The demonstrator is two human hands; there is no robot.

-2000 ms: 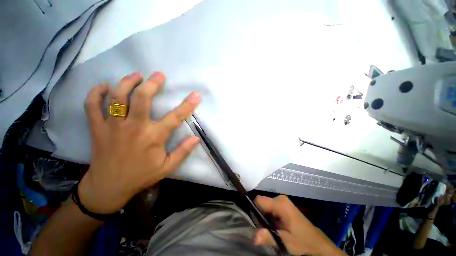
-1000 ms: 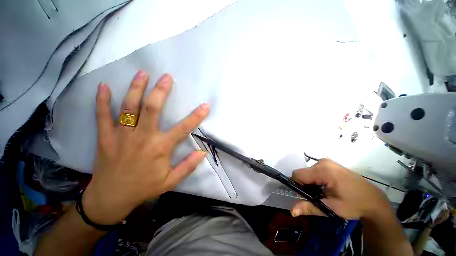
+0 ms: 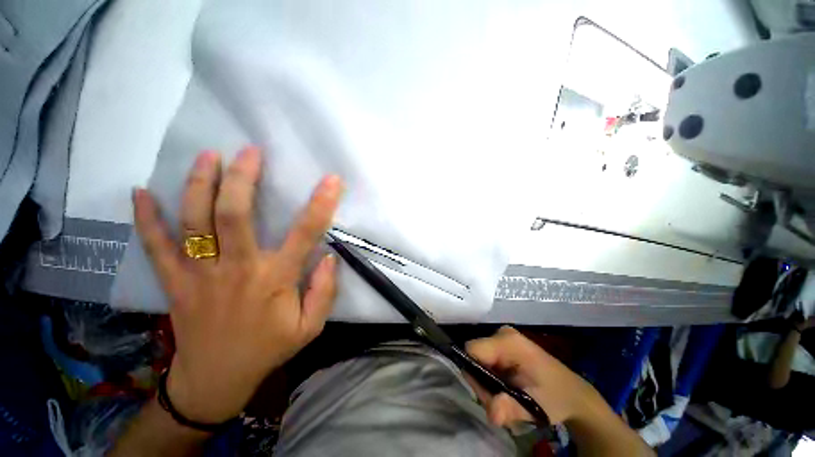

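Note:
A pale grey-white garment panel [image 3: 402, 170] lies over the table's front edge. A narrow slanted pocket opening [image 3: 407, 261] with dark lines shows on it. My left hand [image 3: 246, 254], with a gold ring, lies spread on the panel, left of the opening. My right hand [image 3: 523, 379] grips black fabric scissors [image 3: 402, 308] by the handles, below the table edge. The scissor tips touch the left end of the opening, beside my left thumb and index finger. The blades look nearly closed.
The white sewing machine head [image 3: 746, 116] stands at the right, with the needle plate [image 3: 633, 134] left of it. A ruler strip [image 3: 617, 293] runs along the table edge. More panels [image 3: 49, 107] lie at far left. Plastic bags [image 3: 98, 357] are below left.
The panel has turned and shifted, so the opening slants flatter and more ruler shows. My left hand moved with it. My right hand moved left and down with the scissors.

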